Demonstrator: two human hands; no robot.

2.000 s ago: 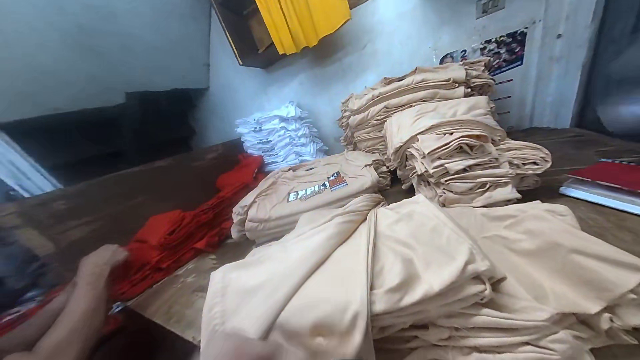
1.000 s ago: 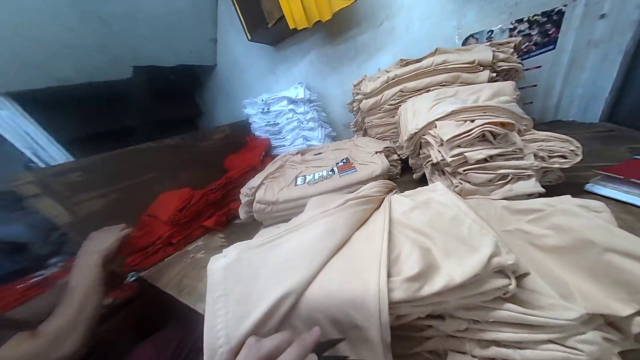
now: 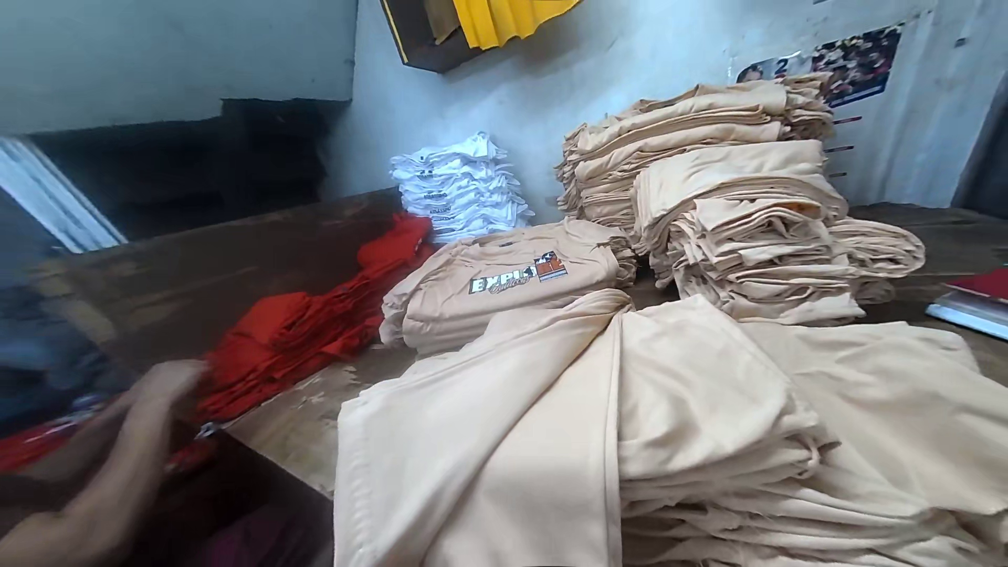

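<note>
Neither my left hand nor my right hand is in view. Closest to me lies a large pile of beige fabric pieces (image 3: 709,386), with a long folded piece (image 3: 543,441) draped over its left part. Behind it rests a stack of folded beige T-shirts (image 3: 504,291), the top one bearing a printed design. Tall bundles of beige fabric (image 3: 732,181) stand at the back right, and white folded garments (image 3: 457,189) are stacked against the wall.
At the left, a co-worker's blurred hand (image 3: 169,382) is at a row of red fabric (image 3: 291,339) on the wooden table (image 3: 295,417). A red-topped book or pad (image 3: 980,287) lies at the right edge. Yellow cloth (image 3: 512,20) hangs from a wall shelf.
One of my hands, seen one second ago at the bottom edge on the beige fabric, has left the view. The co-worker's arm stays beside the red fabric.
</note>
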